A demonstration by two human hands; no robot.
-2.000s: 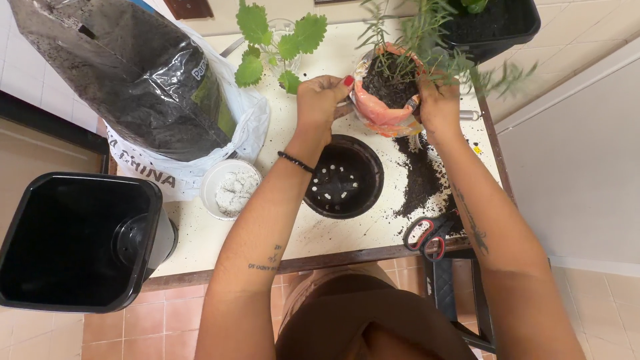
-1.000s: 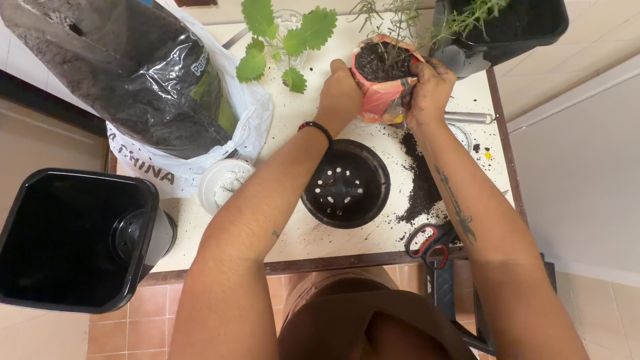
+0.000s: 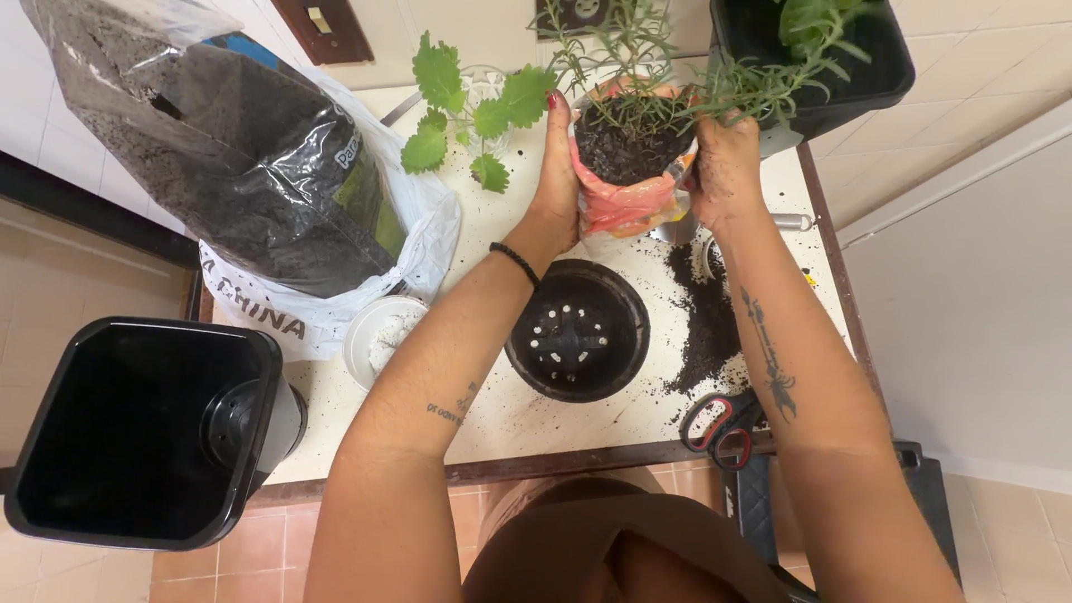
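A pink plastic planting bag (image 3: 632,201) holds dark soil (image 3: 634,138) and a rosemary-like plant (image 3: 628,54). My left hand (image 3: 559,172) presses on its left side, and my right hand (image 3: 727,167) grips the right side, its fingers partly behind the bag. Just below the bag, a round black plastic pot (image 3: 578,331) with holes in its base rests on the white table (image 3: 502,435). A leafy cutting stands in a clear glass (image 3: 486,92) left of the bag. Under my right forearm lies spilled soil (image 3: 703,327).
A large soil sack (image 3: 251,167) in a white plastic bag (image 3: 435,243) stands at the left. Nearby are a cup of white granules (image 3: 360,335) and a square black pot (image 3: 272,419). Scissors (image 3: 724,431) lie at the front edge. Another black planter (image 3: 888,84) stands back right.
Both hands remain on the planting bag. My left hand has shifted from the bag's upper left rim to its side, with the fingers now extended upward.
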